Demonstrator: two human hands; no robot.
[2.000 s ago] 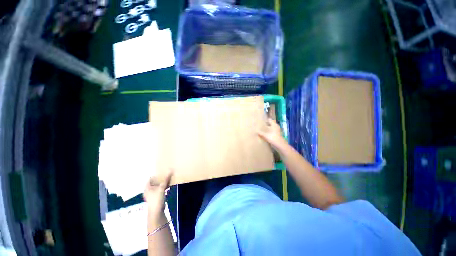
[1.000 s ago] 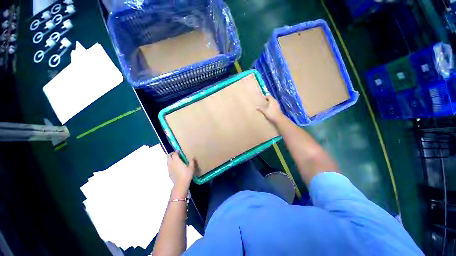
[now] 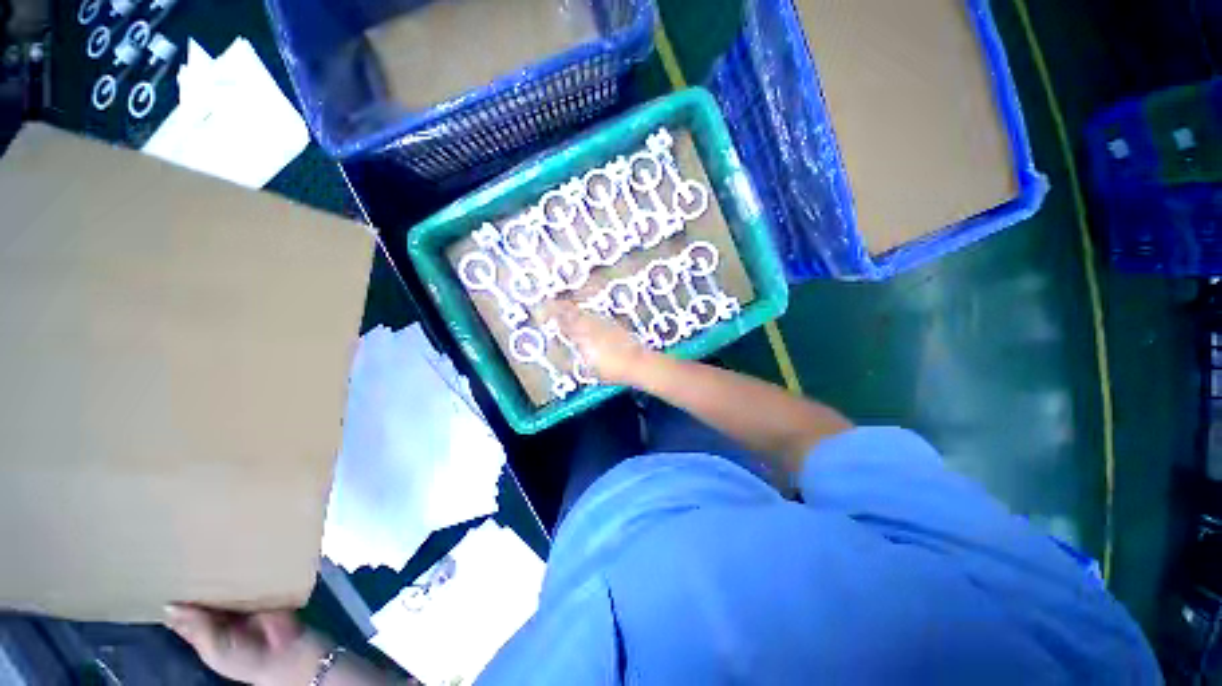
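My left hand (image 3: 241, 641) grips the lower edge of a large brown cardboard divider (image 3: 174, 389), held up at the left over the bench. The green crate (image 3: 476, 359) stands in front of me. Inside it, rows of white ring-ended plastic parts (image 3: 603, 194) lie on brown cardboard. My right hand (image 3: 603, 346) is down in the crate, at the row nearer me, over or touching the parts. Its fingertips are blurred among the parts, and I cannot tell whether they hold one.
A blue crate (image 3: 523, 87) with cardboard inside stands beyond the green one. Another film-wrapped blue crate (image 3: 1012, 101) with cardboard stands right. White sheets (image 3: 409, 449) lie on the bench, with more sheets (image 3: 235, 114) farther off. Several ring-ended parts (image 3: 141, 97) lie at the upper left.
The cardboard divider has moved from the green crate to the left in my left hand, uncovering the white parts. My right hand has let go of the divider and moved down among the parts.
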